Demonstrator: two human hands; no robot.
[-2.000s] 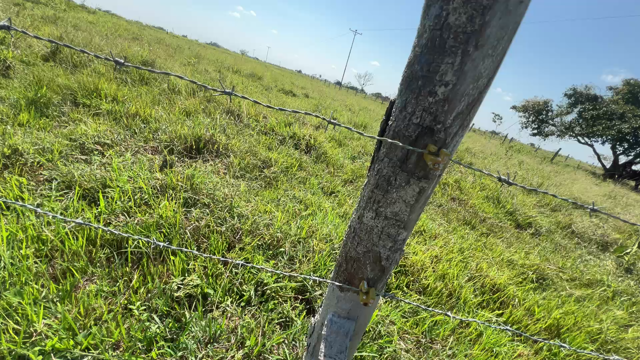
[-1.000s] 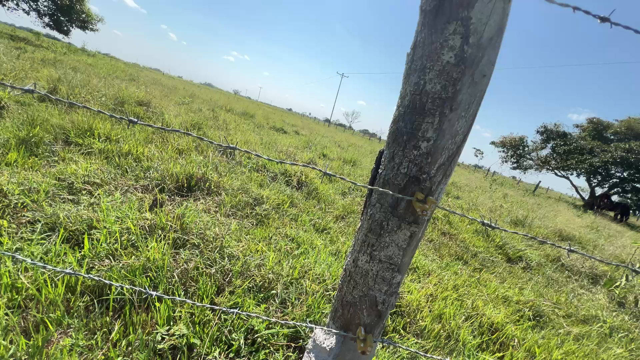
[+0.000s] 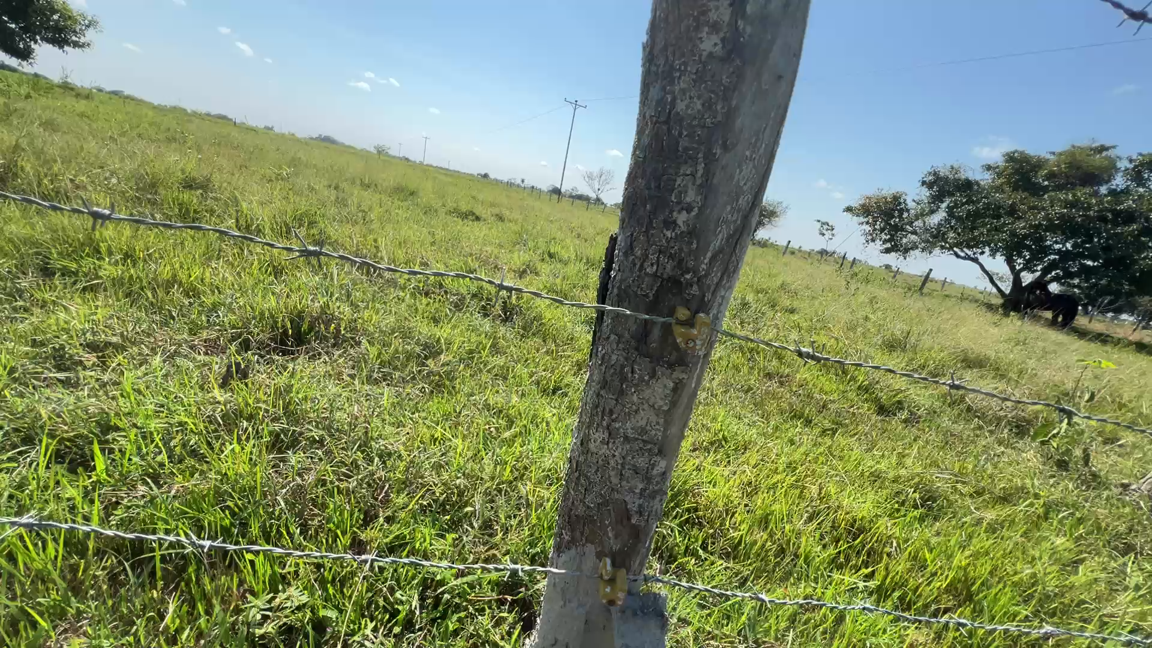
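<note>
Neither my left hand nor my right hand shows in the head view. A weathered wooden fence post stands in front of me, tilted in the picture, with rough bark on its face. A barbed wire strand crosses its middle, held at the post by a yellow wire clamp or insulator. Lower down, another barbed wire strand meets the post at a similar yellow fitting. A short piece of a higher barbed wire shows at the top right corner.
Tall green grass covers the field beyond the wires. At the right, a broad tree shades a dark animal. Distant fence posts run nearby. A utility pole rises on the horizon.
Only the view has plainly shifted, rising from two seconds ago and tilting. The post, wires and fittings look the same.
</note>
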